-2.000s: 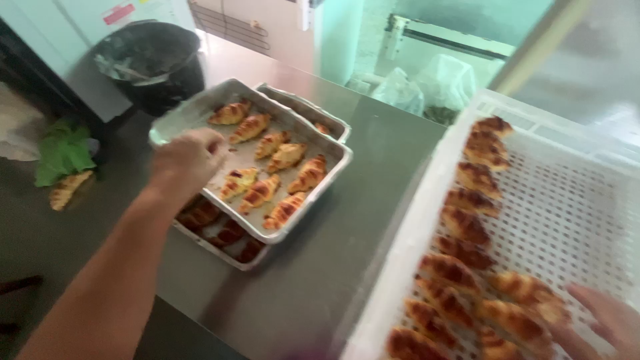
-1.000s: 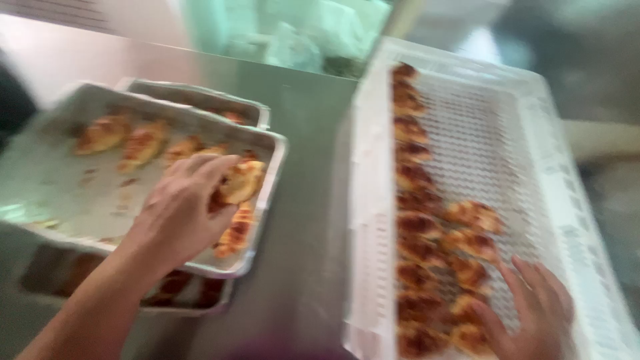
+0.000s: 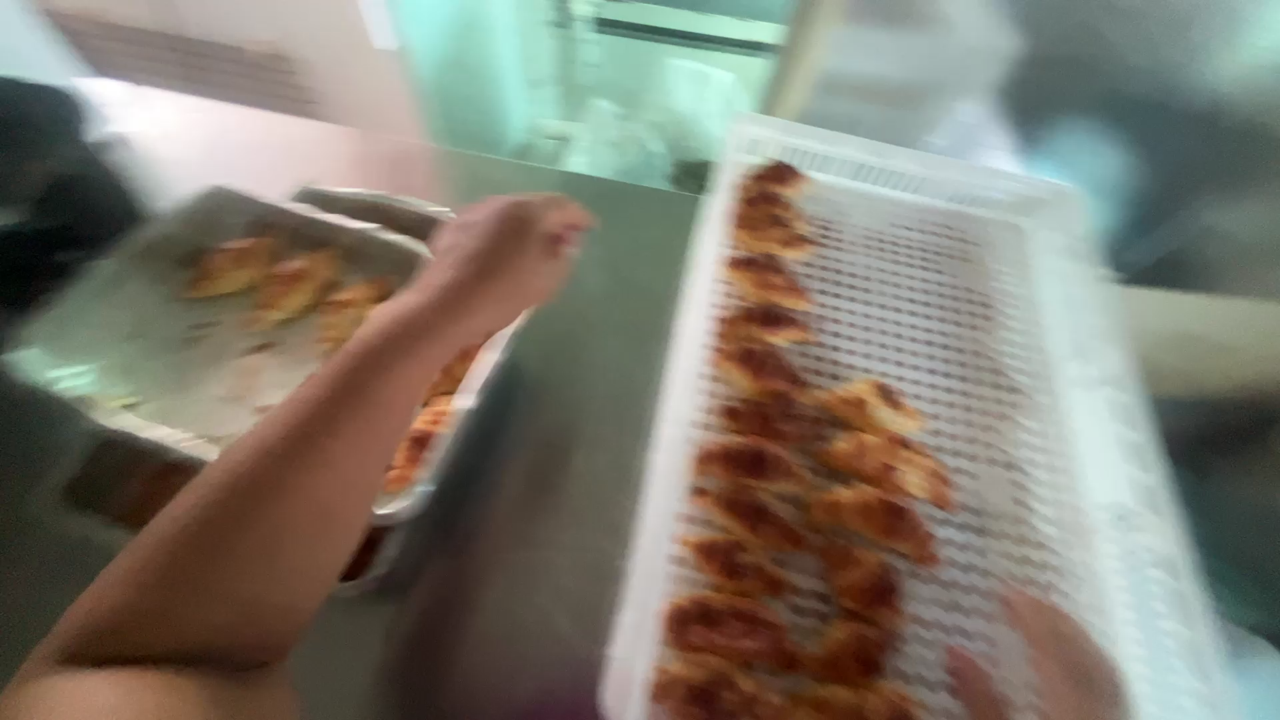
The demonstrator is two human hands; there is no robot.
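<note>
My left hand [image 3: 510, 250] is above the far right corner of the metal baking tray [image 3: 225, 205], by the gap toward the crate. Its fingers are curled and blurred; whether a pastry is in them cannot be seen. Several small golden croissants [image 3: 295, 285] lie in the tray, partly behind my forearm. The white perforated plastic crate [image 3: 1090, 430] holds browned croissants [image 3: 750, 460] in a long row on its left side, with a shorter row beside it. My right hand [image 3: 1050, 655], blurred and cut off by the lower edge, is over the crate with thumb and fingers apart.
Another metal tray [image 3: 375, 212] shows under and behind the upper one. Both trays and the crate are on a grey metal worktop [image 3: 560, 390]. A dark bucket-like container [image 3: 60, 190] is at the far left. Pale plastic bags [image 3: 620, 145] lie beyond the worktop.
A second ago my left hand held a croissant over the tray; it has moved right, to the tray's far right corner. My right hand sits lower in view, away from the pastries.
</note>
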